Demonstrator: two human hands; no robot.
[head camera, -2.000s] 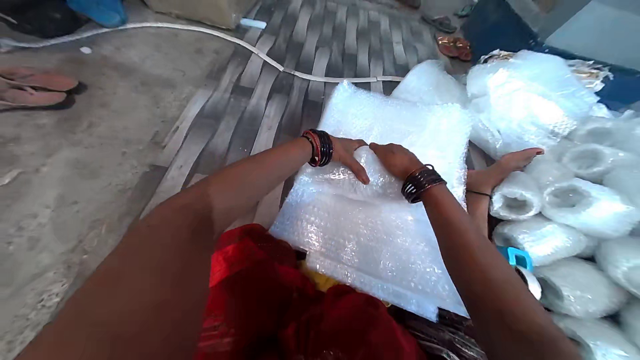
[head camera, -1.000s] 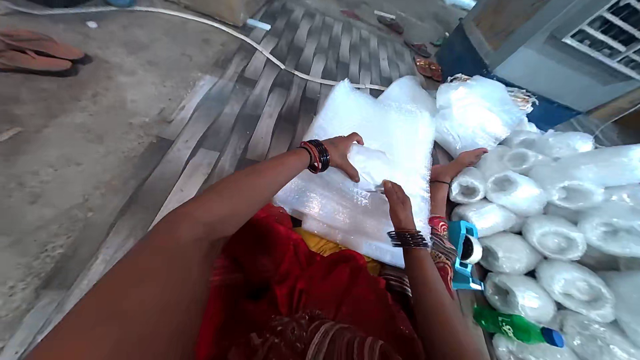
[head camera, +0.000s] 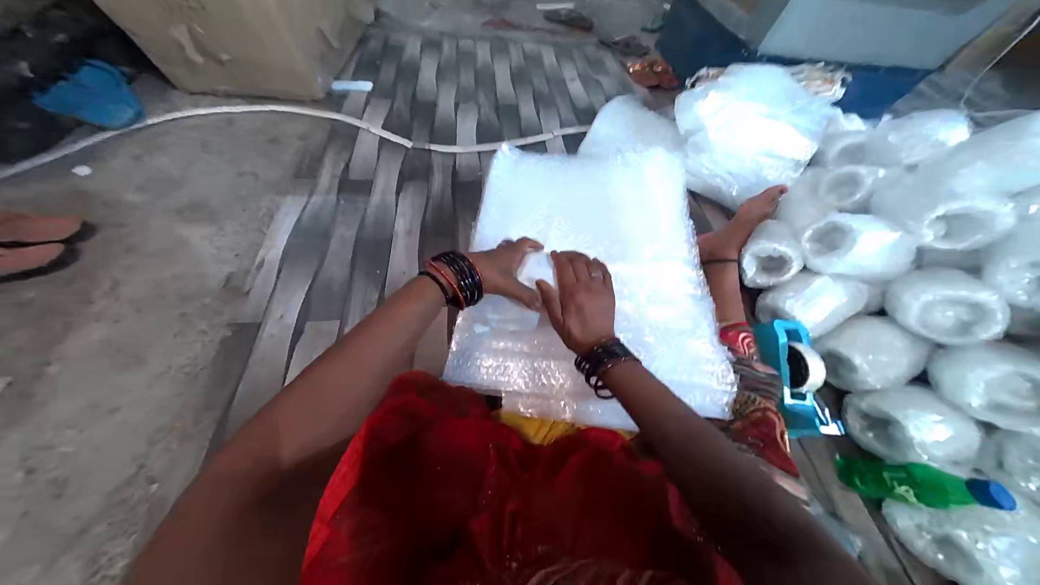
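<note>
Sheets of bubble wrap (head camera: 585, 203) lie across my lap. On them is a small white object (head camera: 536, 268), partly hidden between my hands; its kind cannot be told. My left hand (head camera: 508, 272), with dark and red bangles at the wrist, grips its left side, thumb and fingers curved round it. My right hand (head camera: 578, 299), wearing a ring and dark bangles, presses its right side with the fingers close together. The wrap under both hands looks layered near my body.
Many bubble-wrapped rolls (head camera: 946, 305) are piled at the right, beside a blue tape dispenser (head camera: 800, 374) and a green bottle (head camera: 914, 482). A white hose (head camera: 325, 112) crosses the patterned mat (head camera: 398, 203). Sandals (head camera: 36, 244) lie left; a large box (head camera: 236, 45) stands behind.
My right hand has come from the near right side of the white object up against it, close to my left hand. The left hand still holds the object.
</note>
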